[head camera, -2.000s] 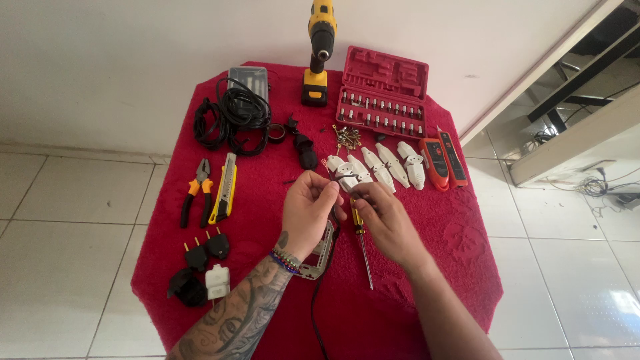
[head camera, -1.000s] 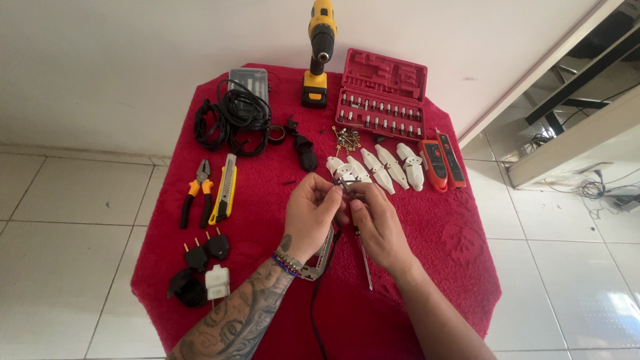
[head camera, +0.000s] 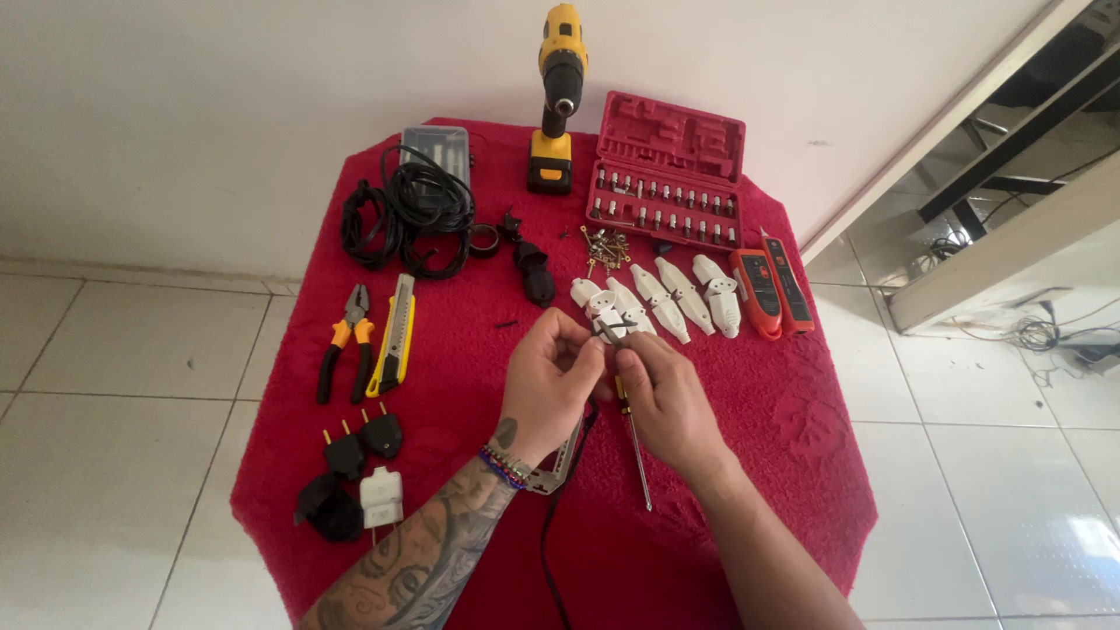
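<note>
My left hand (head camera: 553, 376) pinches the end of a black electrical cable (head camera: 551, 542), which runs down toward the table's near edge. Close against it, my right hand (head camera: 661, 385) holds a small grey metal tool (head camera: 610, 334), partly hidden by the fingers, at the split cable end. Under and between the hands lie a Phillips screwdriver (head camera: 640, 464) with a yellow and black handle and a perforated metal piece (head camera: 549, 477). Several white plug and socket housings (head camera: 662, 299) lie just beyond my fingers.
On the red cloth (head camera: 455, 525) are pliers (head camera: 348, 341), a utility knife (head camera: 395, 337), black plugs (head camera: 346, 455), a white plug (head camera: 381, 497), coiled cable (head camera: 429, 206), tape (head camera: 483, 240), small screws (head camera: 608, 249), a bit case (head camera: 669, 166), a cordless drill (head camera: 560, 96) and red testers (head camera: 758, 293).
Both hands stay close together over the same spot. My right fingers have shifted around the cable end, and the small metal tool shows more plainly between them.
</note>
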